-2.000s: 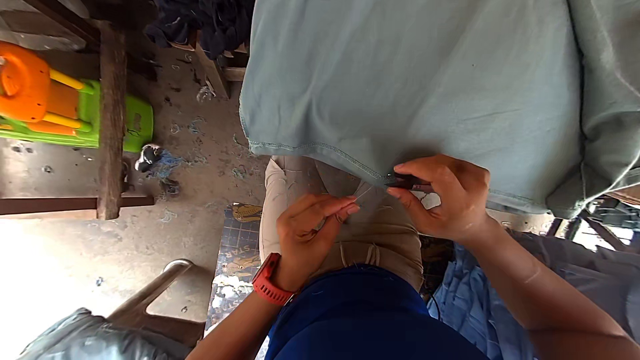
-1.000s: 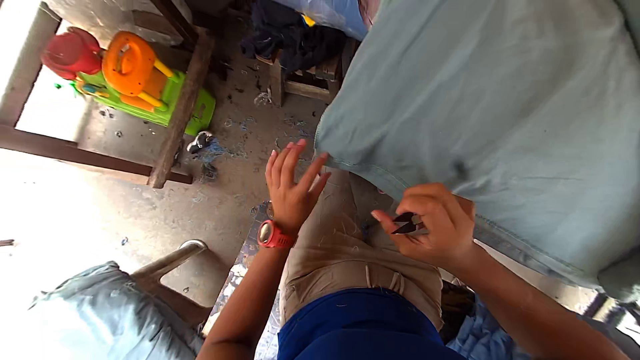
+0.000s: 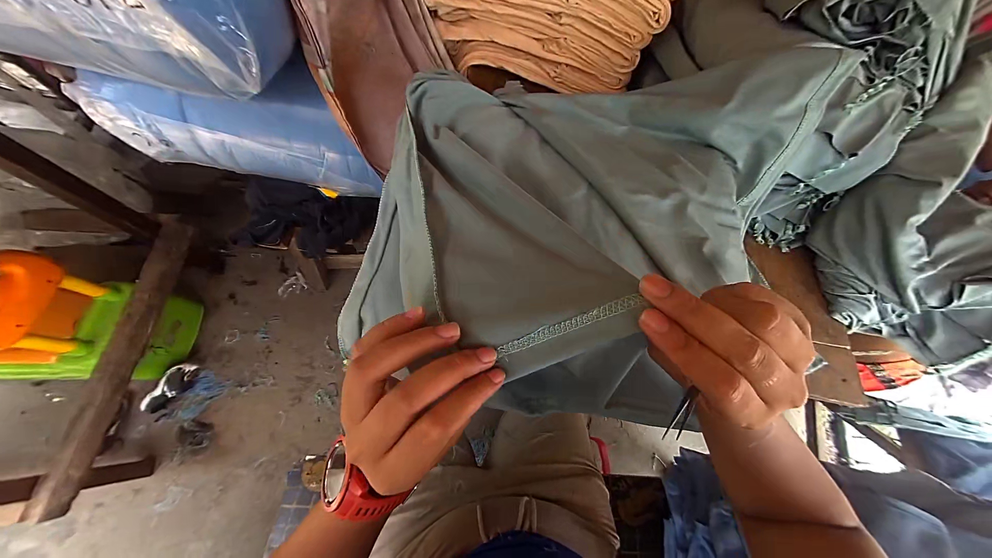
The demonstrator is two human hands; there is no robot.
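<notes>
A grey-green fabric garment [image 3: 542, 225] is spread above my lap, a stitched seam [image 3: 570, 325] running between my two hands. My left hand [image 3: 422, 395], with a red watch [image 3: 353, 484] at its wrist, pinches the cloth at the seam's left end. Thumb and fingers of my right hand [image 3: 728, 349] grip the seam's right end. Dark pointed blades [image 3: 682, 411], apparently thread snips, stick out below my right palm; their handle is hidden by the hand.
Folded tan fabric [image 3: 542, 39] is stacked behind the garment. Blue bundles in clear plastic [image 3: 225, 124] lie upper left. More grey-green cloth [image 3: 891, 232] is heaped at right. A wooden bar [image 3: 116, 372] and an orange and green plastic toy [image 3: 174, 329] stand at left.
My left hand, apart from the cloth a second ago, now pinches it. My right hand has taken hold of the seam, and the snips' blades now point down. The view has shifted.
</notes>
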